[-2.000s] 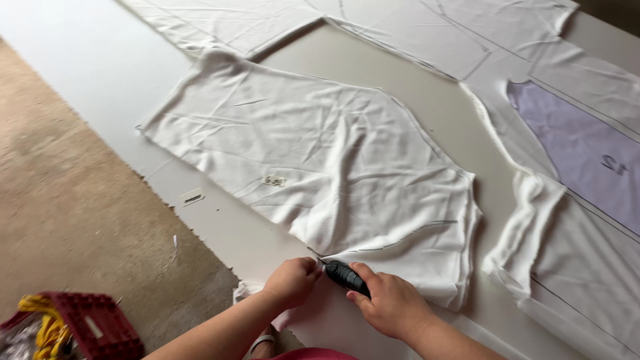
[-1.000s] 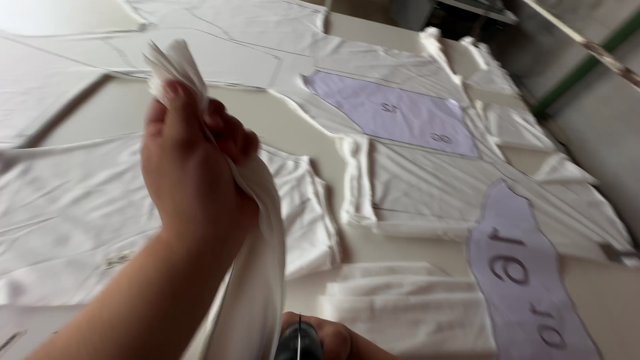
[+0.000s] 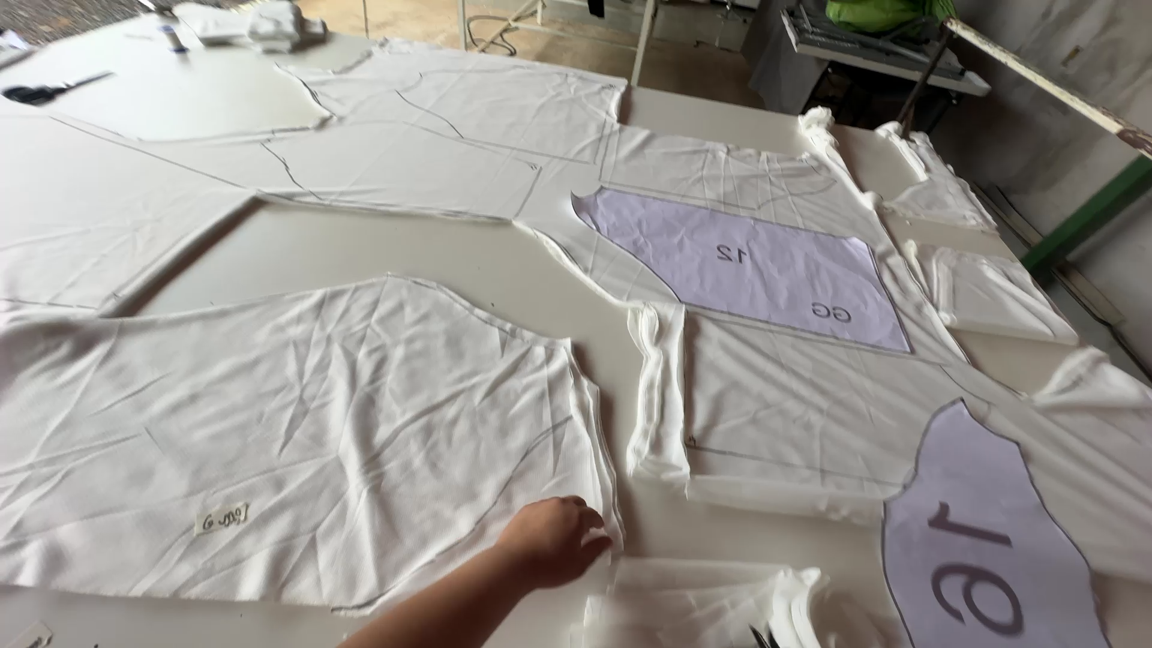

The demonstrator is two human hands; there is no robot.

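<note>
My left hand (image 3: 556, 540) rests low over the right edge of a layered white fabric piece (image 3: 360, 432), palm down with its fingers bent; whether they pinch the edge is hard to see. A small label with writing (image 3: 223, 519) lies on that piece. My right hand is out of view. Dark pointed blade tips (image 3: 763, 637) show at the bottom edge, beside a blurred, folded white fabric piece (image 3: 702, 594) to the right of my left hand.
Purple paper patterns, one marked 12 (image 3: 738, 261) and one marked 16 (image 3: 981, 540), lie on marked white fabric (image 3: 792, 396). Black-handled scissors (image 3: 45, 92) and a small spool (image 3: 173, 38) sit far left. A metal bar (image 3: 1053, 81) crosses the upper right.
My left hand, raised with a bunched white cloth a second ago, is now down at the fabric piece's edge without that bunch. My right hand has left the view.
</note>
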